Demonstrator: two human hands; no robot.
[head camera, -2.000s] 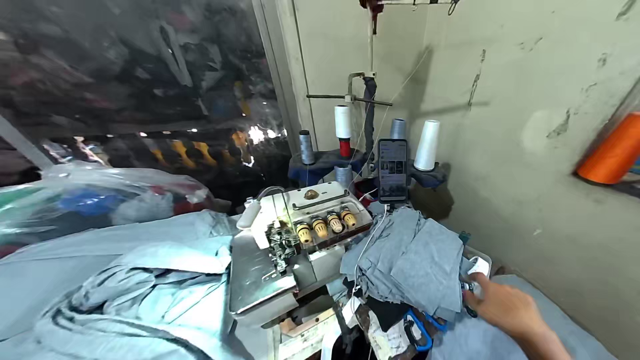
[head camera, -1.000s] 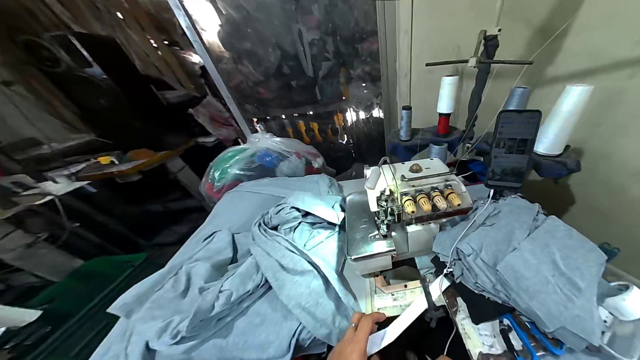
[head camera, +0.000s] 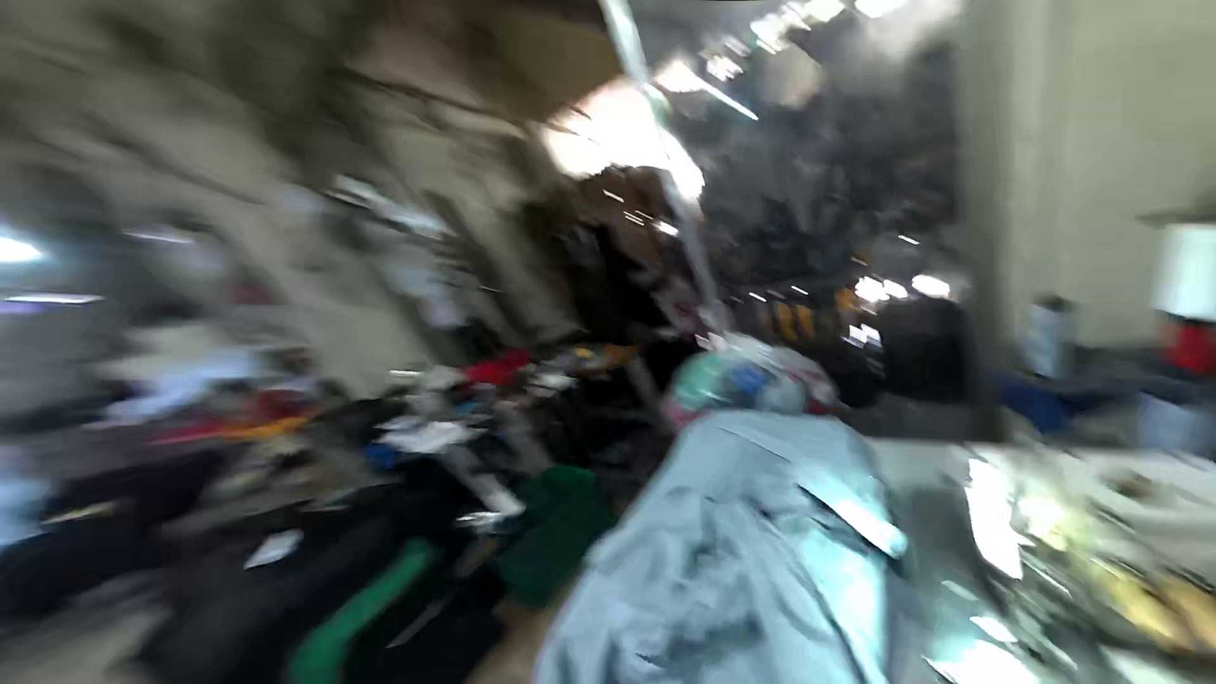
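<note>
Neither my left hand nor my right hand can be made out in the blurred head view. Light blue-grey fabric (head camera: 722, 560) lies heaped at the lower middle. Right of it, at the frame's edge, stands part of a sewing machine (head camera: 1073, 560) with yellowish tension dials, strongly smeared by motion. A grey thread cone (head camera: 1049, 337) and a white thread cone (head camera: 1187, 271) above something red rise behind the machine.
Beyond the fabric sits a clear plastic bag (head camera: 750, 375) with coloured contents. Green cloth (head camera: 556, 532) and dark heaps with mixed scraps fill the left side. A pale wall (head camera: 1083, 161) stands at the right.
The view has swung far to the left. The hand seen near the machine a second ago is out of sight, as are the phone and the fabric pile on the right.
</note>
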